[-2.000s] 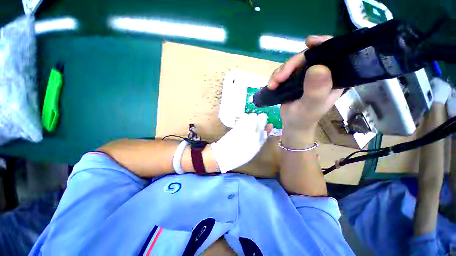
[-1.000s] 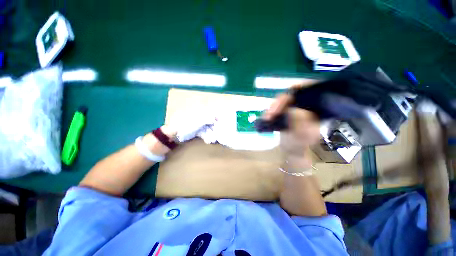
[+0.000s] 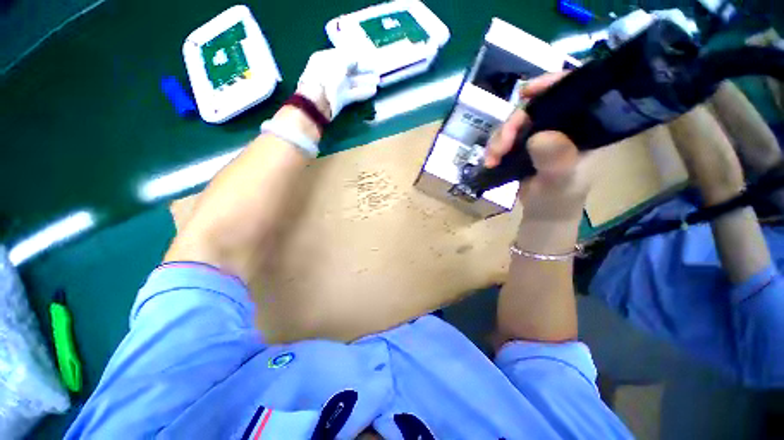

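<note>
My gloved left hand (image 3: 333, 84) is stretched forward past the cardboard, its fingers at the near left edge of a white housing (image 3: 417, 53) with a green circuit board (image 3: 393, 28). Its fingertips are partly unclear. A dark red strap and a white band are on that wrist. My bare right hand (image 3: 550, 159) grips a thick black electric screwdriver (image 3: 593, 107). The screwdriver's tip is at the metal front of the white screw feeder (image 3: 481, 129); the exact contact is hard to see.
Dark screws (image 3: 374, 193) lie scattered on the tan cardboard sheet (image 3: 370, 275). Another white housing (image 3: 268, 64) with a board lies at the upper left beside a blue cylinder (image 3: 178, 95). A green knife (image 3: 64, 344) and plastic bag (image 3: 26, 344) lie at left. Another worker's arms (image 3: 709, 155) are at right.
My left hand has moved from the cardboard forward to a housing on the bench. No housing lies on the cardboard now. The screwdriver tip has moved from the board to the feeder. The view has turned.
</note>
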